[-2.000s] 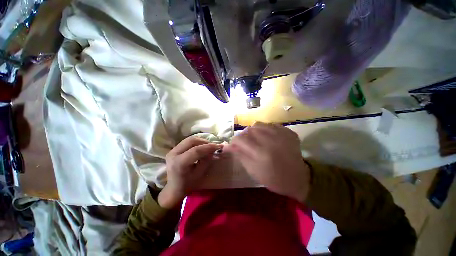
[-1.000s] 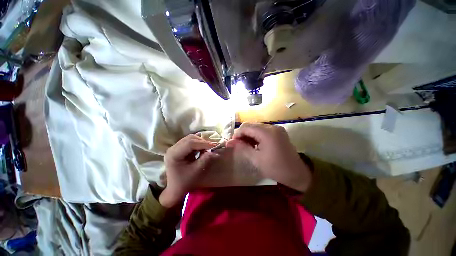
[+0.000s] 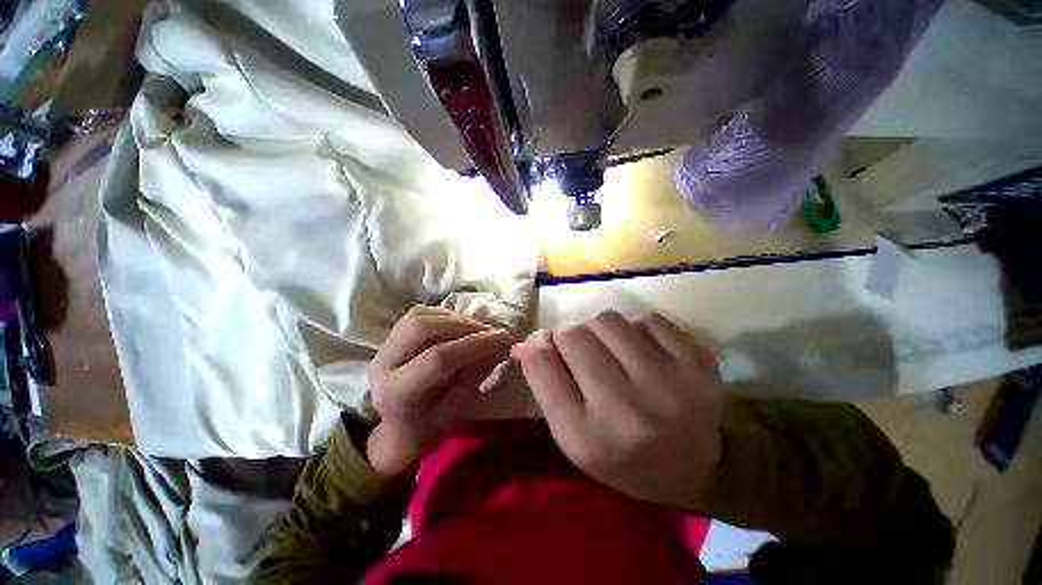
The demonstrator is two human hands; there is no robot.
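A large pale cream-grey cloth (image 3: 263, 251) lies in folds left of the needle and hangs over the table's front edge. My left hand (image 3: 429, 371) pinches a small folded part of this cloth (image 3: 491, 306) between its fingertips, near the table's front edge. My right hand (image 3: 628, 406) is just right of it, fingers curled, its thumb and fingertip close to the cloth; whether it grips anything is hidden. The sewing machine head (image 3: 548, 69) stands above, with its presser foot area (image 3: 583, 211) in bright glare, beyond both hands.
Lilac ribbed yarn or cloth (image 3: 760, 160) hangs right of the needle. Green-handled snips (image 3: 820, 206) and a small scrap (image 3: 660, 235) lie on the tan bed. A white paper piece (image 3: 886, 265) lies to the right. A red cloth (image 3: 514, 503) covers the lap.
My right hand has moved down and to the right, turned with its back up, and parted slightly from my left hand. My left hand keeps its pinch on the cloth.
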